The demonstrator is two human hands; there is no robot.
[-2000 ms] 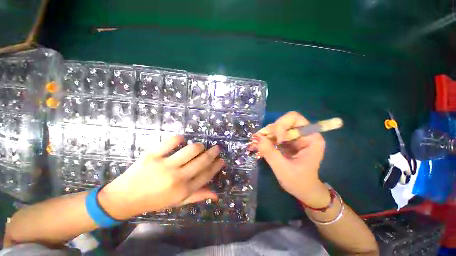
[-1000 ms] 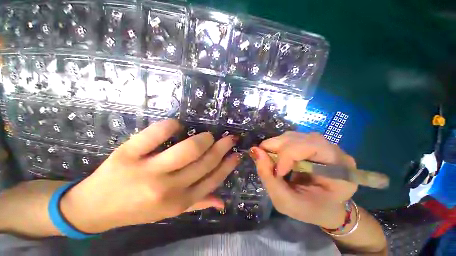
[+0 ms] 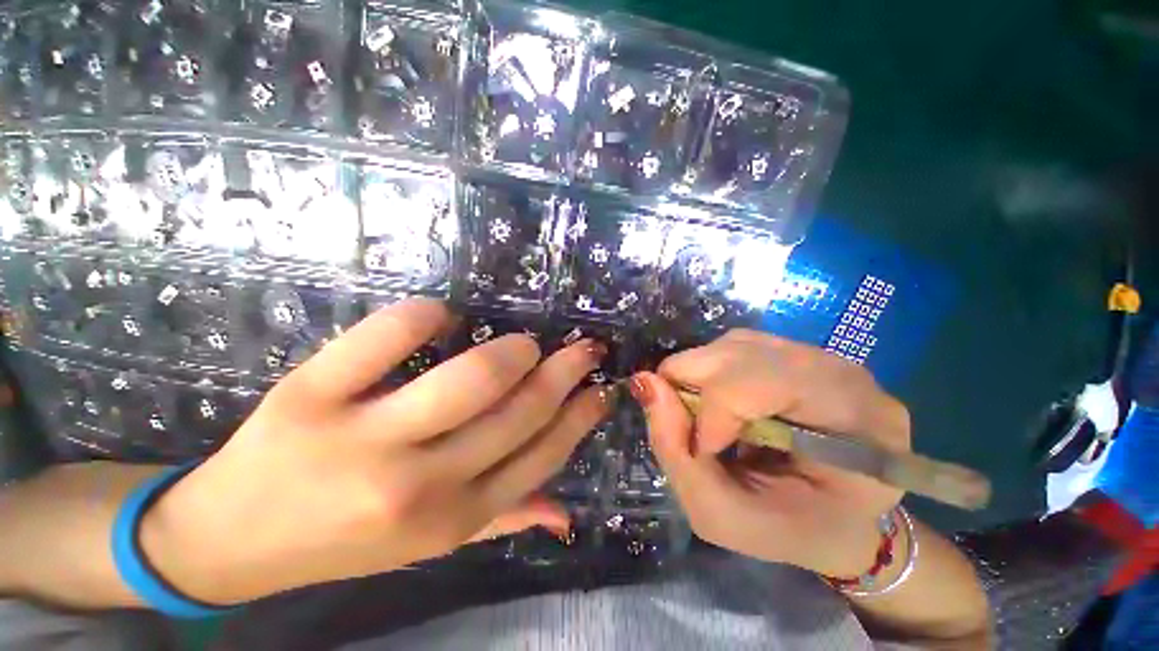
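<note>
A clear blister tray (image 3: 508,178) with rows of square pockets holds small dark parts with white marks. My left hand (image 3: 369,445) lies over the tray, fingers spread a little, its fingertips down at a pocket; whether they press a part is hidden. My right hand (image 3: 775,458) grips a pen-like tool (image 3: 890,465) with a tan and greyish handle, its tip beside my left fingertips over the tray. A blue backing sheet (image 3: 905,305) with a grid of tiny white squares lies at the tray's right edge, partly behind my right hand.
The dark green bench (image 3: 966,127) surrounds the tray. At the far right are an orange piece (image 3: 1124,298), a dark item on white paper (image 3: 1078,439), and blue and red items. A dark textured tray shows at the lower right.
Since two seconds ago the view has come closer, and the blue sheet shows more. Both hands stay over the tray. In the last second the view shifted only slightly.
</note>
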